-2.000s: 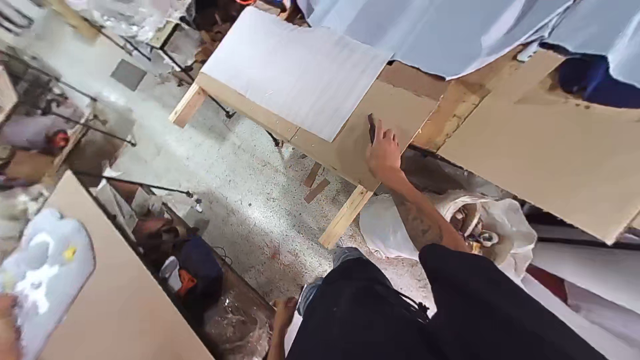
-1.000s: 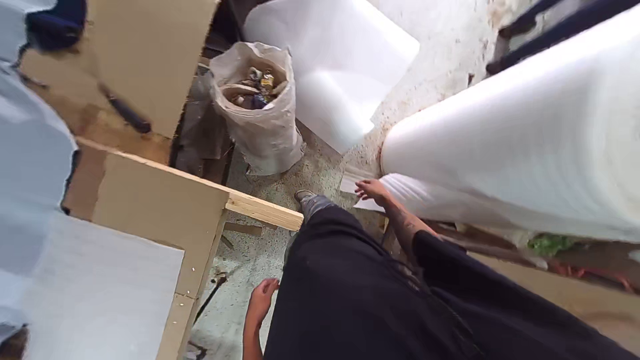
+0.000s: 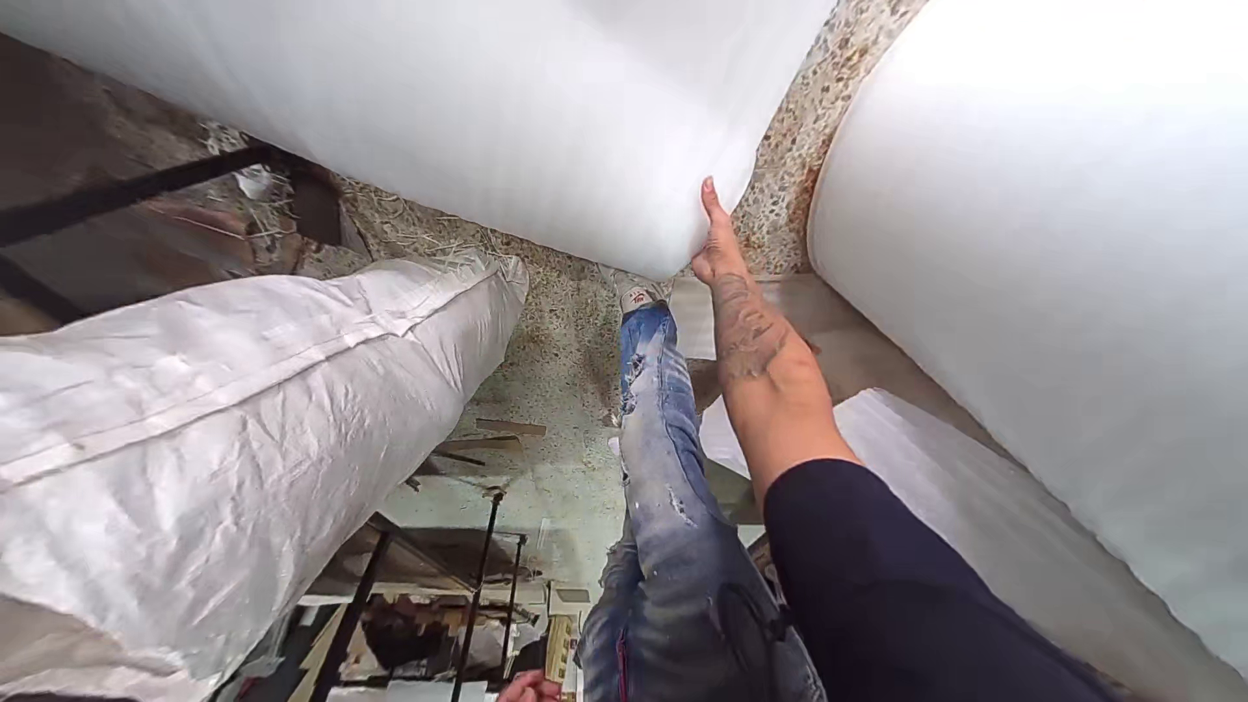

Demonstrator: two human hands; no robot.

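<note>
My right hand (image 3: 720, 234) grips the lower right edge of a large white foam sheet (image 3: 546, 127), with the thumb on its near face and the other fingers hidden behind it. To the right of that hand, apart from it, stands a big white roll (image 3: 1033, 224). At the bottom edge, my left hand (image 3: 531, 687) is only partly in view, close to a yellowish strip (image 3: 561, 643); whether it holds anything cannot be seen.
A bulky white woven sack (image 3: 253, 409) fills the left side. Black metal legs (image 3: 478, 585) stand at the lower left, and a dark metal bar (image 3: 127, 195) at the upper left. Thin wood scraps (image 3: 512, 427) lie on the speckled floor. Another white sheet (image 3: 975, 507) lies at lower right.
My right hand has left the board, where it had a dark object, and now grips the white sheet that lay on the floor beside the sack. The view has swung greatly.
</note>
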